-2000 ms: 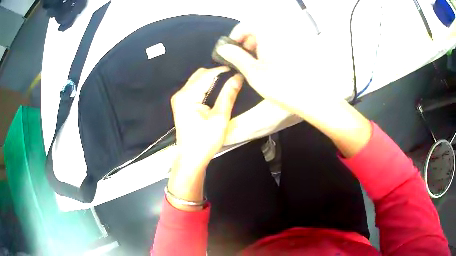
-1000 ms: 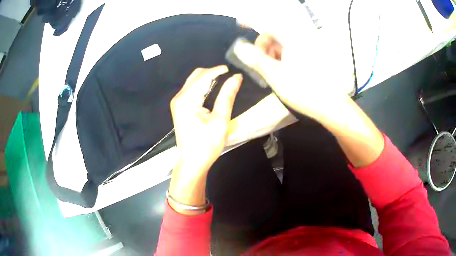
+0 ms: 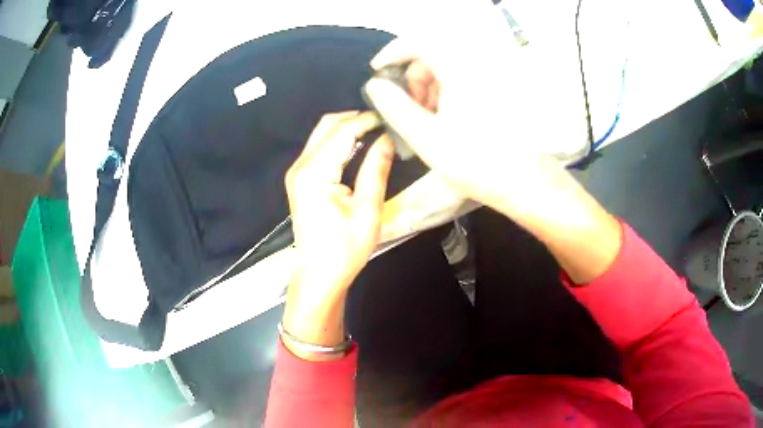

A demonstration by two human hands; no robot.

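The black bag body (image 3: 243,142) lies on the white-covered table, with a white label (image 3: 250,91) near its curved edge and a pale zipper line (image 3: 234,266) along its straighter edge. My left hand (image 3: 335,188) holds the bag's edge at the right part, thumb and fingers around a short piece of zipper. My right hand (image 3: 427,109) is over the bag's right end, close to my left fingertips, and holds a small dark grey tool (image 3: 386,77), mostly hidden in the fingers. The black strap (image 3: 125,109) loops off the left side.
A black bundle (image 3: 92,29) lies at the upper left. A green crate (image 3: 50,292) stands at the left. Dark and blue cords (image 3: 587,92) lie on the table (image 3: 519,92) at right. A round basket (image 3: 743,261) stands at the far right. My lap is below the table edge.
My right hand moved away to the right with the grey tool, then came back left to the left fingertips. My left hand has hardly moved.
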